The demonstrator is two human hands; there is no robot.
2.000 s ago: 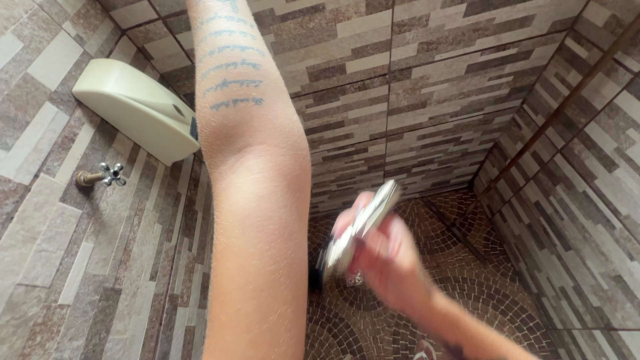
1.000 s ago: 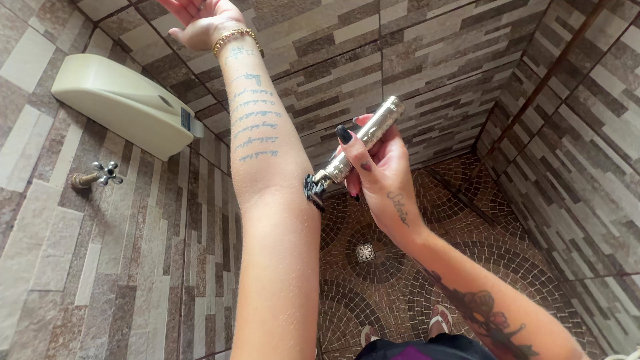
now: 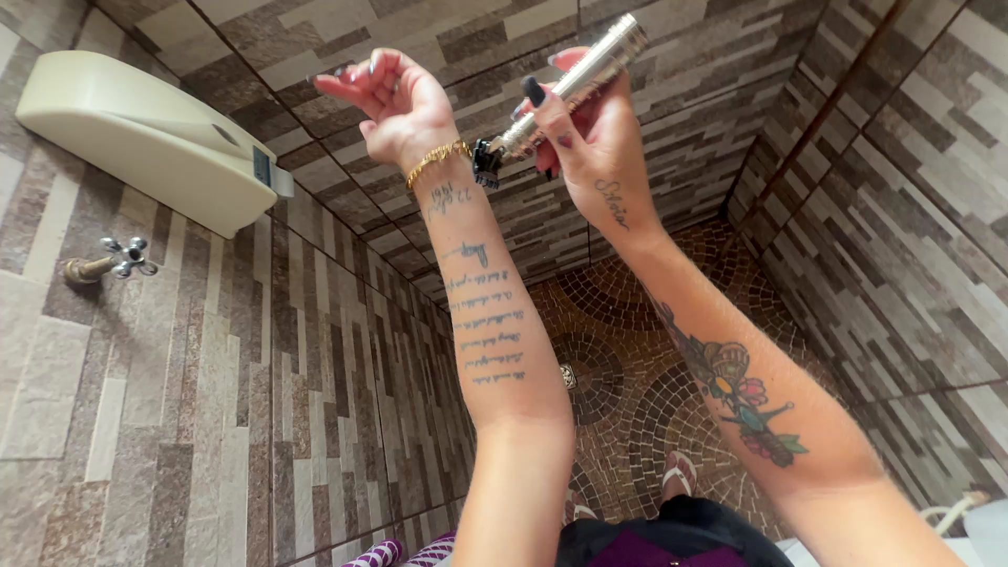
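My right hand grips a silver, cylindrical hair trimmer with an ornate metal body. Its black guard comb is at the inner edge of my left wrist, right by a gold chain bracelet. Palm up, my left hand holds nothing, its fingers loosely curled and apart. The left forearm is stretched forward and bears lines of tattooed writing. The right forearm has a coloured flower tattoo.
On the tiled left wall are a cream plastic dispenser and a metal tap with a cross handle. The brown mosaic floor has a small square drain. My feet in flip-flops show below. Purple-and-white patterned fabric lies at the bottom edge.
The trimmer in my right hand has moved from the inner elbow along the left forearm to the wrist. The left hand, partly cut off one second ago, is now fully in view.
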